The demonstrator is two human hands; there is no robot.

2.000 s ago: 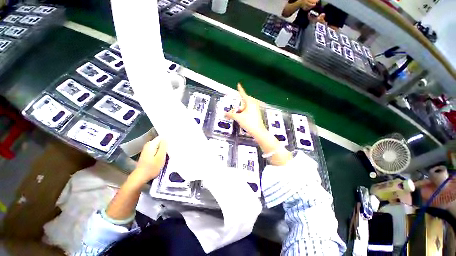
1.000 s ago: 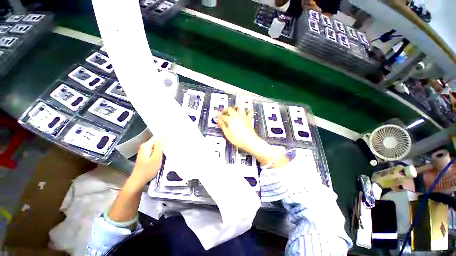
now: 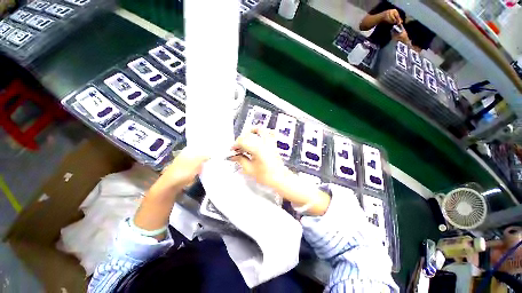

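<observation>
A long white label strip [image 3: 212, 68] hangs from the top edge down between my hands and curls over my lap. My left hand [image 3: 186, 166] holds the strip's left edge. My right hand [image 3: 260, 163] is at the strip's right side, fingertips pinched together; whether a label is in them cannot be told. Under my right hand lies a clear blister tray [image 3: 391, 229] with white device units [image 3: 312, 146], each with a dark oval. The strip and my right arm hide part of the lower row.
Another filled tray [image 3: 111, 134] lies left, with stacked trays [image 3: 28, 34] beyond. A green conveyor [image 3: 320, 103] runs behind. A person's hands [image 3: 395, 23] are across it, by stacked trays [image 3: 423, 91]. A white fan [image 3: 465, 207] stands right. A carton [image 3: 43, 200] with crumpled white liner [image 3: 109, 212] is at left.
My right hand has moved from over the upper row of units left to the strip, close to my left hand. The view has shifted, so the tray sits further right and lower.
</observation>
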